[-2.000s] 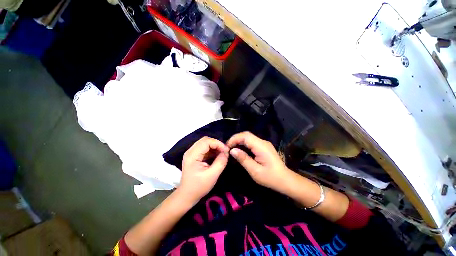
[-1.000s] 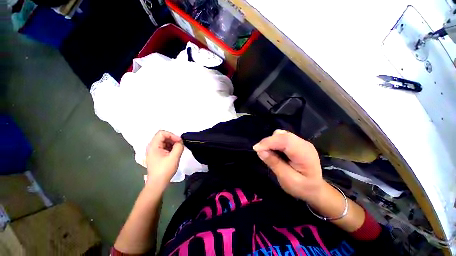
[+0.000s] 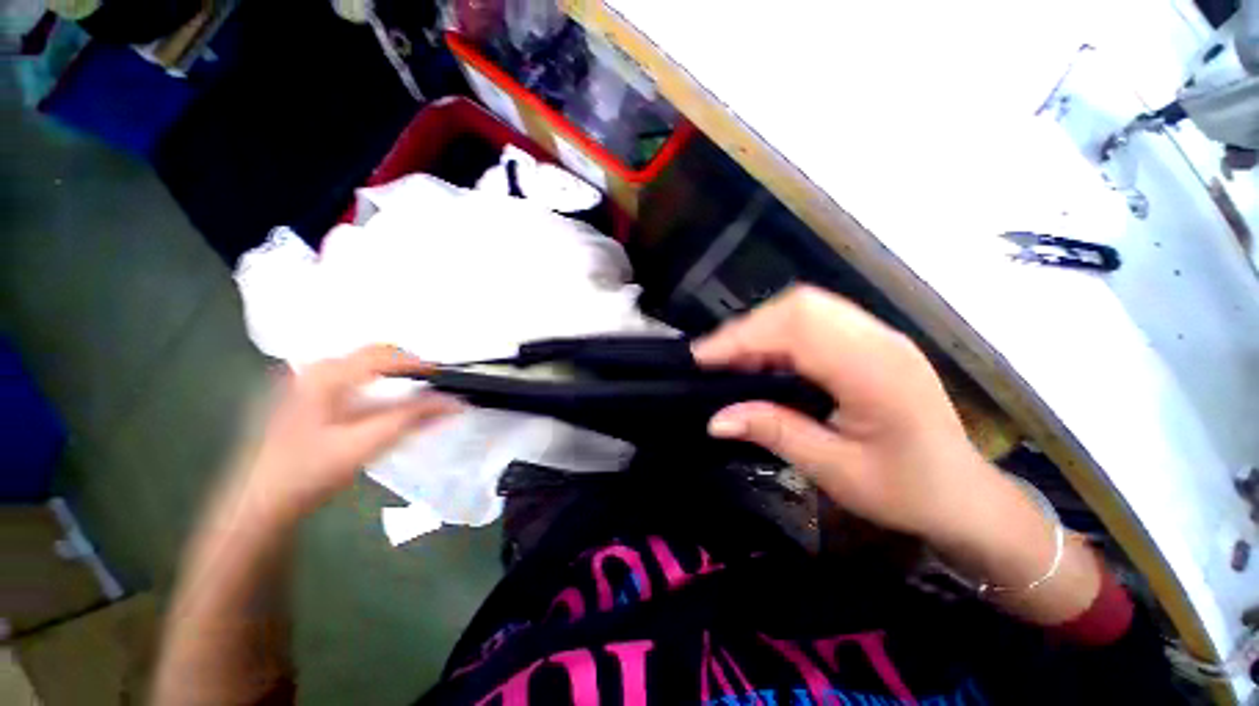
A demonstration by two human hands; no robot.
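Note:
The black fabric part (image 3: 608, 393) is stretched between my two hands above my lap, with a narrow gap between its upper and lower edges. My left hand (image 3: 338, 421), blurred, pinches its thin left end. My right hand (image 3: 842, 407) grips the black cloth at its right end between thumb and fingers. The white fabric part (image 3: 442, 283) lies in a large heap behind and below the black cloth and over the red bin (image 3: 449, 127). Where black and white cloth join is hidden.
Black thread snips (image 3: 1060, 251) lie on the white table (image 3: 884, 152) at the right, near part of the sewing machine (image 3: 1222, 104). A red-orange basket (image 3: 649, 168) stands by the table's end. Cardboard boxes (image 3: 90, 648) are on the floor at lower left.
My left hand has moved left and my right hand slightly right and up, spreading the black cloth wider. Two seconds ago both hands were together at the fingertips. The view has shifted slightly.

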